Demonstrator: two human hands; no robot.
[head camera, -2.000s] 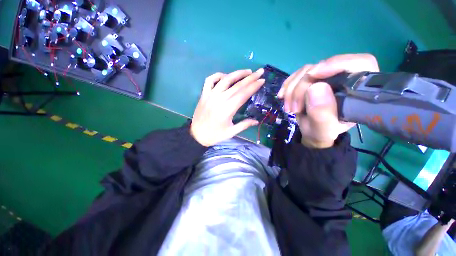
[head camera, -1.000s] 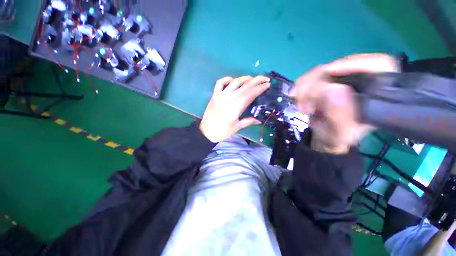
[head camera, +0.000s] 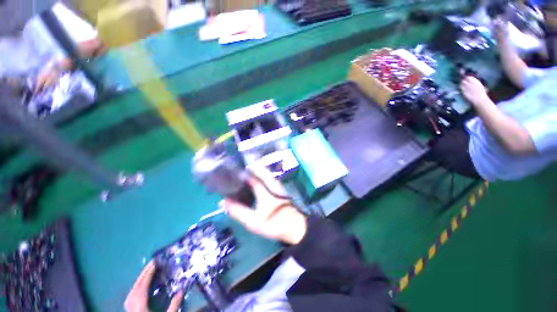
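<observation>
The black chassis (head camera: 198, 259) with silver metal parts lies at the bench's front edge, blurred. My left hand (head camera: 143, 292) is at its left side, fingers touching its edge, partly cut off by the bottom of the picture. My right hand (head camera: 269, 210) is gripped around the grey electric screwdriver (head camera: 220, 170), above and to the right of the chassis, in front of the white box. The screwdriver is blurred and its tip is hard to make out.
A white screw box (head camera: 259, 131) and a turquoise box (head camera: 319, 159) stand right of the screwdriver. Beyond lie a dark tray (head camera: 382, 146) and a carton of red-and-white parts (head camera: 385, 76). A seated co-worker (head camera: 507, 128) is at right. A parts tray (head camera: 67, 274) is at lower left.
The view has swung to the right and up along the line. My right hand has moved away from the chassis with the screwdriver. My left hand stays at the chassis.
</observation>
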